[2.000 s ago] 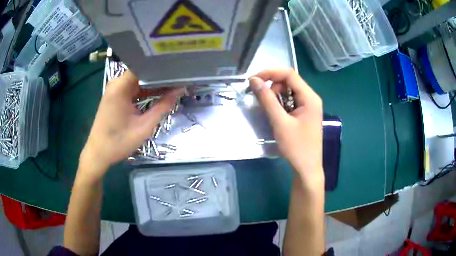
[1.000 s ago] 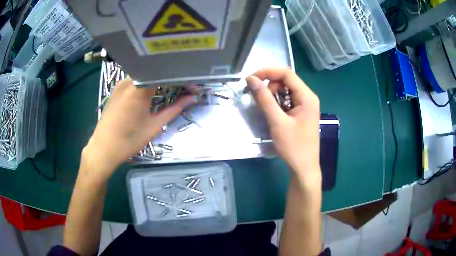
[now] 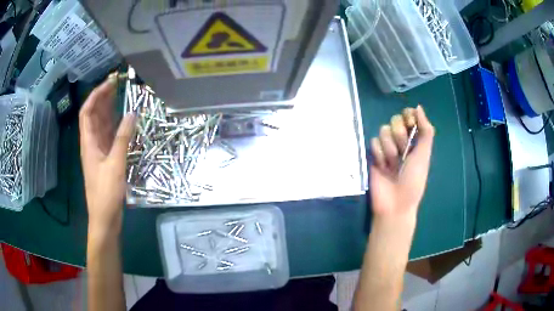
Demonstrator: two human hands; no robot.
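My left hand [image 3: 102, 136] is at the tray's left rim, thumb apart from the fingers, with fingertips near the brass fitting; I see nothing held in it. My right hand [image 3: 401, 161] is right of the tray, palm up with curled fingers, holding a slim metal pin [image 3: 409, 143]. A heap of metal pins [image 3: 173, 152] covers the left of the silver tray [image 3: 291, 164]. The dark fixture block [image 3: 238, 127] sits below the press housing [image 3: 231, 88], with a few loose pieces beside it. The clear front bin [image 3: 222, 276] holds several scattered pins.
Stacked clear bins of pins stand at left [image 3: 39, 152] and upper right [image 3: 404, 54]. Labelled boxes [image 3: 76, 39] are upper left. A blue box [image 3: 488, 97] and a spool [image 3: 528, 79] are at far right. The green bench [image 3: 437, 200] curves around; red stools [image 3: 537, 267] are on the floor.
Both hands have moved outward from the fixture, left hand to the tray's left rim, right hand beyond its right rim and turned palm up. The pin heap and fixture are now uncovered.
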